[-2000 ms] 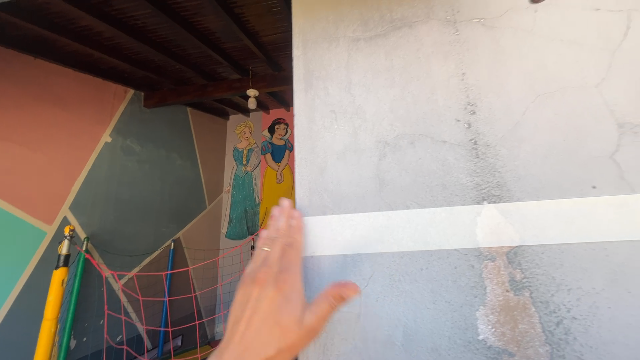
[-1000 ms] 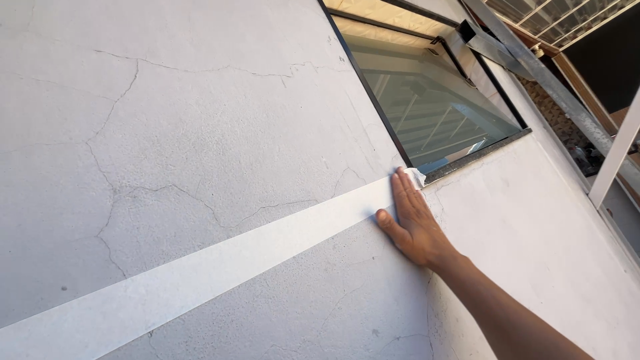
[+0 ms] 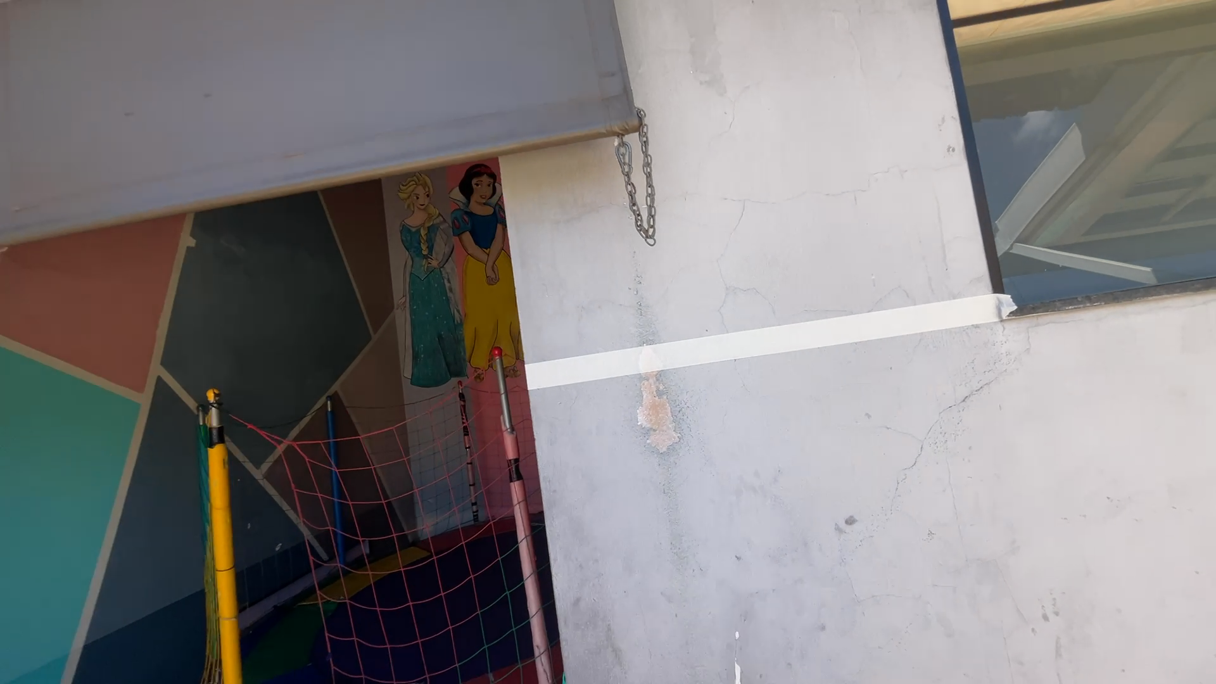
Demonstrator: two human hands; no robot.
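Note:
Neither my left hand nor my right hand shows in the head view. A strip of white tape (image 3: 788, 339) lies across the cracked, pale grey wall (image 3: 779, 532), rising from the wall's left edge to the lower left corner of a dark-framed window (image 3: 1102, 171). Its right end is crumpled at that corner. Beneath the strip, near its left part, a patch of flaked paint (image 3: 655, 413) shows a pinkish layer.
A grey awning (image 3: 313, 95) spans the upper left, with a metal chain (image 3: 646, 195) hanging at its corner. Below it, a red net (image 3: 408, 532) stretches among a yellow pole (image 3: 221, 551) and a pink pole (image 3: 527, 570), before a painted mural wall (image 3: 256, 285).
The hand that pressed on the tape near the window corner a second ago is out of view. The view has swung and drawn back, showing the whole strip.

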